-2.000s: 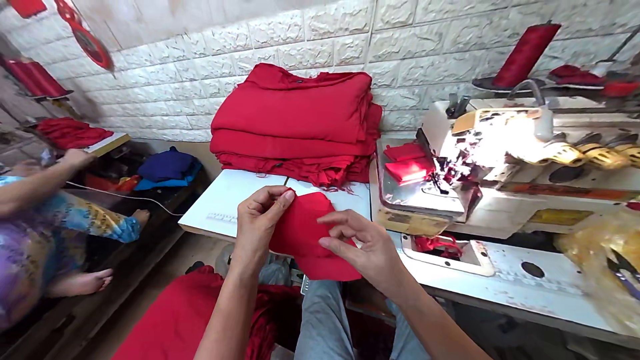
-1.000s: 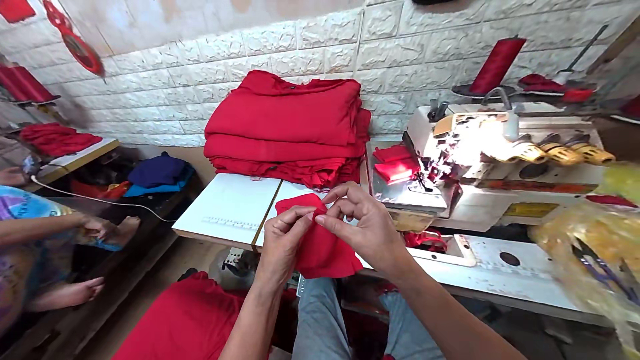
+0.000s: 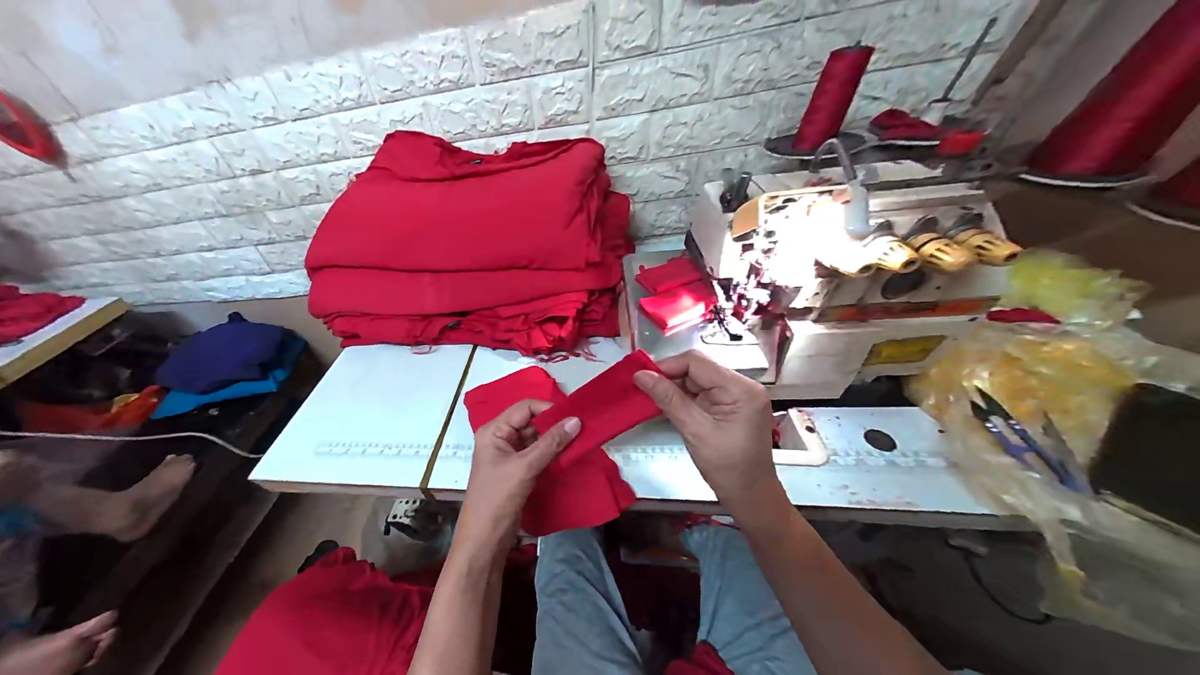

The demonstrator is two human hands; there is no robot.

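A small red fabric piece [image 3: 579, 487] hangs from my left hand [image 3: 516, 455], its upper part folded into a band. My left thumb and fingers pinch one end of that band, and my right hand [image 3: 708, 412] pinches the other end. Both hands are above the front edge of a white sewing table [image 3: 375, 403]. Behind them stands a tall stack of folded red fabric [image 3: 459, 216]. To the right of the stack, small folded red pieces [image 3: 677, 295] lie beside the needle area of a lit overlock sewing machine [image 3: 844, 272].
A plastic bag [image 3: 1012, 375] with thread snips [image 3: 1022, 436] is at the right. Red thread cones [image 3: 834, 98] stand behind the machine. Red fabric [image 3: 328, 619] is heaped below the table. Blue cloth [image 3: 220, 354] and another person's bare foot [image 3: 150, 497] are at the left.
My hands have moved apart from where they met on the cloth, and a folded band now stretches between them. The view has shifted rightward.
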